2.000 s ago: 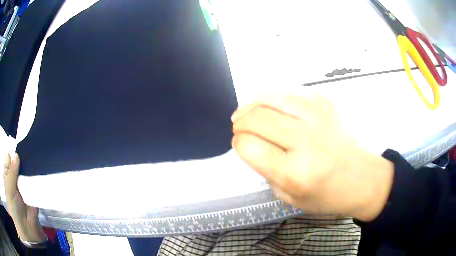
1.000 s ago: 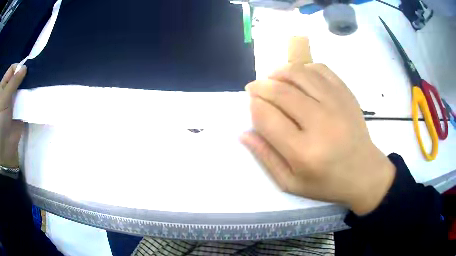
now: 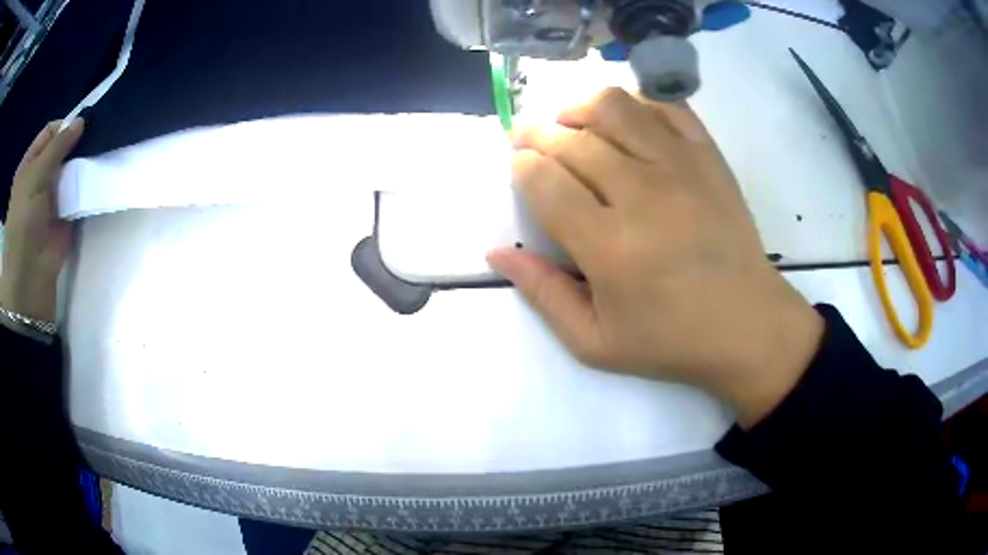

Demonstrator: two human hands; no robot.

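The dark panel (image 3: 282, 60) lies across the upper left, with a white lining strip (image 3: 271, 163) along its near edge. My left hand (image 3: 38, 217) holds the left corner of the panel and lining between thumb and fingers. My right hand (image 3: 661, 239) lies with fingertips at the right end of the white strip, just below the green guide (image 3: 502, 92); whether it pinches or only presses the cloth is hard to tell. The sewing machine head (image 3: 553, 27) is at the top centre. The needle tip is lost in glare.
Shears (image 3: 894, 217) with yellow and red handles lie right of my right hand, a small blue and red tool (image 3: 961, 241) beside them. The bed cover (image 3: 455, 239) has a dark cut-out at its corner. A ruler tape (image 3: 401, 507) runs along the front edge.
The dark panel has moved up and away towards the machine head, baring more table. Both hands have moved up with it. The machine head and bed cover corner now show.
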